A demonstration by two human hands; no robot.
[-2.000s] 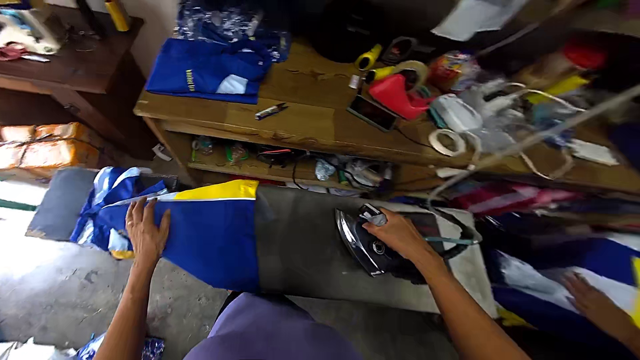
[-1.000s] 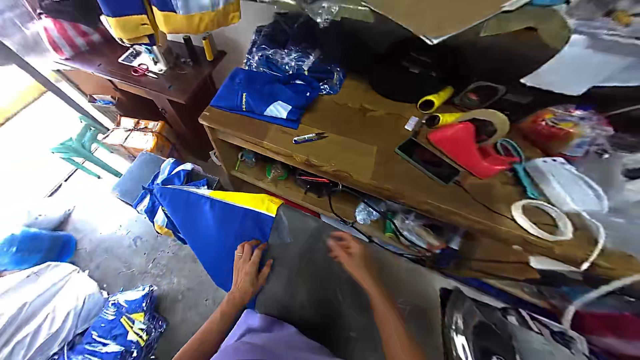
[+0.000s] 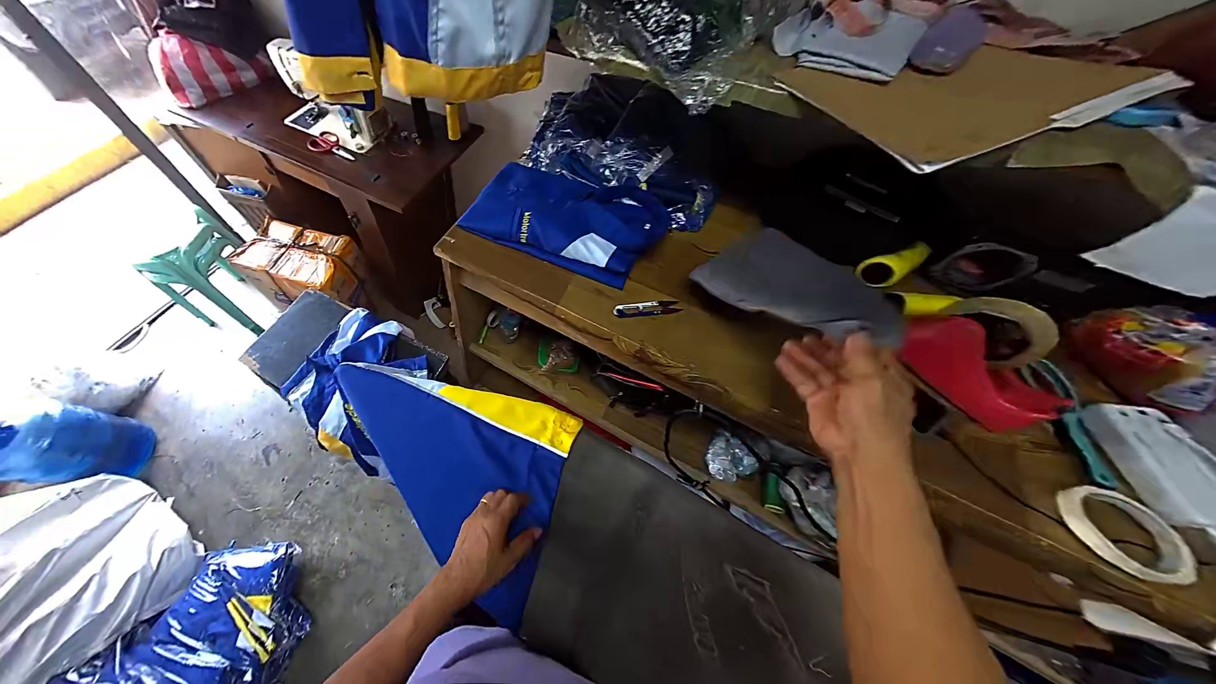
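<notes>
My left hand [image 3: 492, 543] rests on a blue garment [image 3: 446, 456] with a yellow and white strip, spread over the left part of a dark-covered ironing board [image 3: 684, 570]. A bunched part of the garment hangs near the board's far left end. Raised over the wooden bench, my right hand [image 3: 850, 394] has its fingers partly spread and the palm showing. A grey cloth [image 3: 798, 285] is just beyond its fingertips, blurred; whether the fingers hold it cannot be told. Thread snips [image 3: 647, 309] lie on the bench, left of the cloth. The iron is not in view.
On the wooden bench [image 3: 560, 290] are a folded blue garment [image 3: 570, 223], a red tape dispenser [image 3: 983, 370] and a white tape roll [image 3: 1127, 534]. A sewing machine [image 3: 342, 123] stands on a table at the back left. Bagged garments [image 3: 223, 617] lie on the floor at left.
My right hand has left the iron it held two seconds ago and moved from over the board to above the bench. A grey cloth now shows there. The view has swung left.
</notes>
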